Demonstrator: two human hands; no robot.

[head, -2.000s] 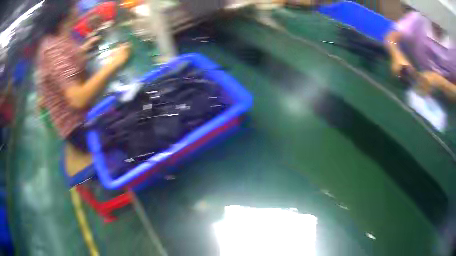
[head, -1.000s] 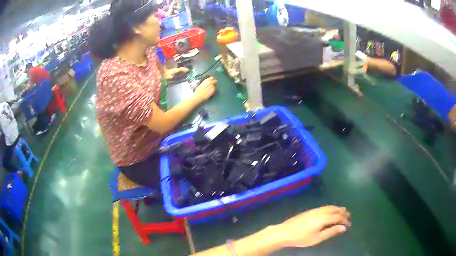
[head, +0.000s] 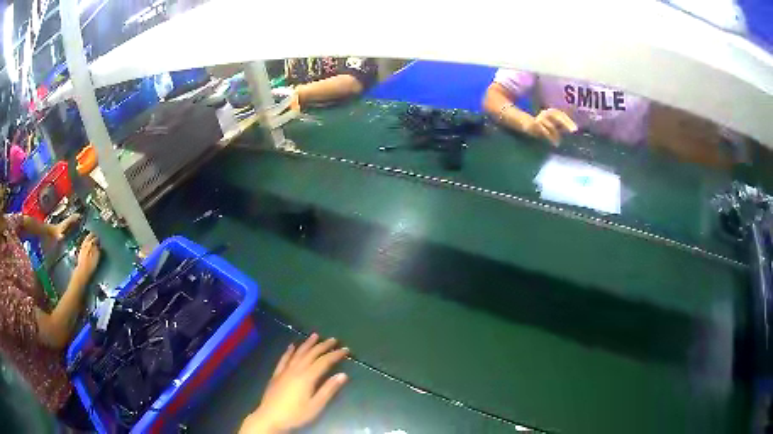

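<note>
My left hand (head: 298, 386), bare and palm down with fingers apart, is at the bottom on the green bench edge beside the conveyor belt (head: 508, 347). It holds nothing. The blue turnover basket (head: 247, 298), heaped with black power adapters (head: 157, 335) and cords, stands to the left of my hand, with a red band under its rim. My right hand is not in view.
Workers sit at left (head: 34, 314) and across the belt (head: 593, 106). A white sheet (head: 581, 184) and a pile of black cords (head: 441, 131) lie on the far bench. Shiny plastic bags (head: 742, 212) are at right. A white frame (head: 102, 140) crosses overhead.
The view has swung right, so the basket and neighbouring worker now sit further left. My left hand, absent in the oldest frame, now shows its fingers spread near the belt edge.
</note>
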